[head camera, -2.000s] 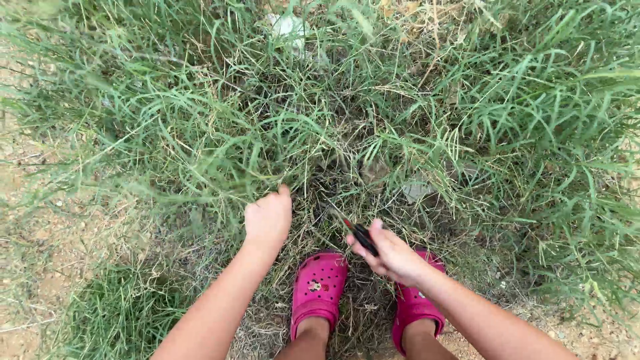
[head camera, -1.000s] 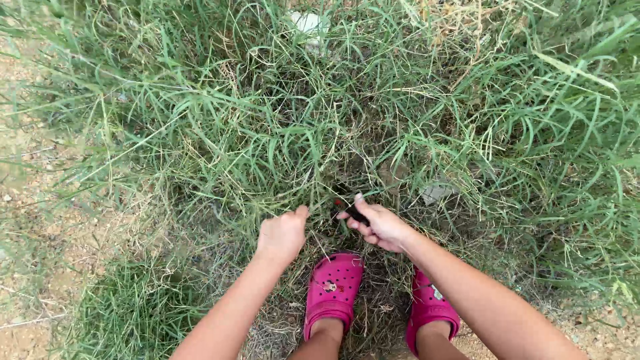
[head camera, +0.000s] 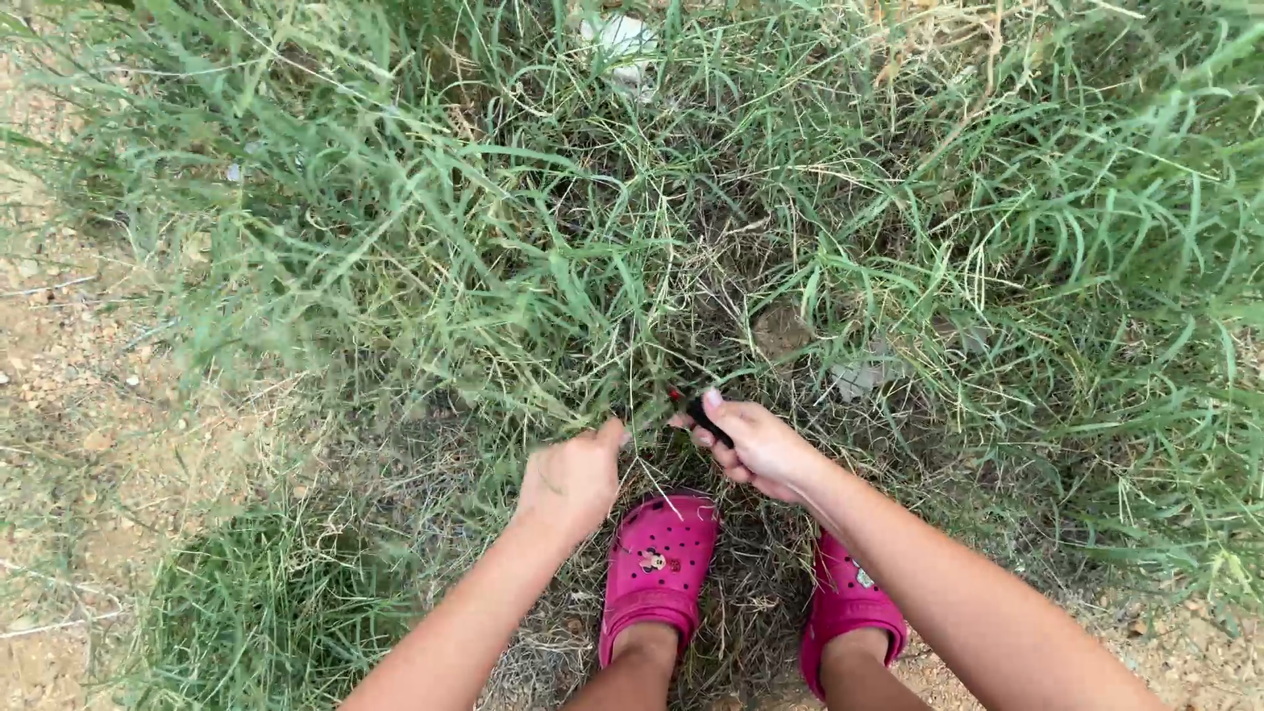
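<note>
Long green grass (head camera: 553, 286) grows in a thick patch in front of my feet. My left hand (head camera: 573, 479) is closed around a bunch of its stems, just ahead of the left clog. To the right, my right hand (head camera: 755, 444) grips the black handle (head camera: 709, 423) of a small tool with a red part near its front. The far end of that tool is hidden in the grass, so its kind cannot be told for certain. Little space separates the two hands.
Two pink perforated clogs (head camera: 660, 558) stand on dry grass below the hands. A heap of green grass (head camera: 267, 602) lies at the lower left. Pale flat pieces (head camera: 864, 375) and a brown stone (head camera: 780, 331) sit among the stems. Sandy ground (head camera: 69, 375) borders the patch.
Two seconds ago a thin blade showed ahead of the handle; now grass hides it. My right hand has come closer to my left hand, which stays closed.
</note>
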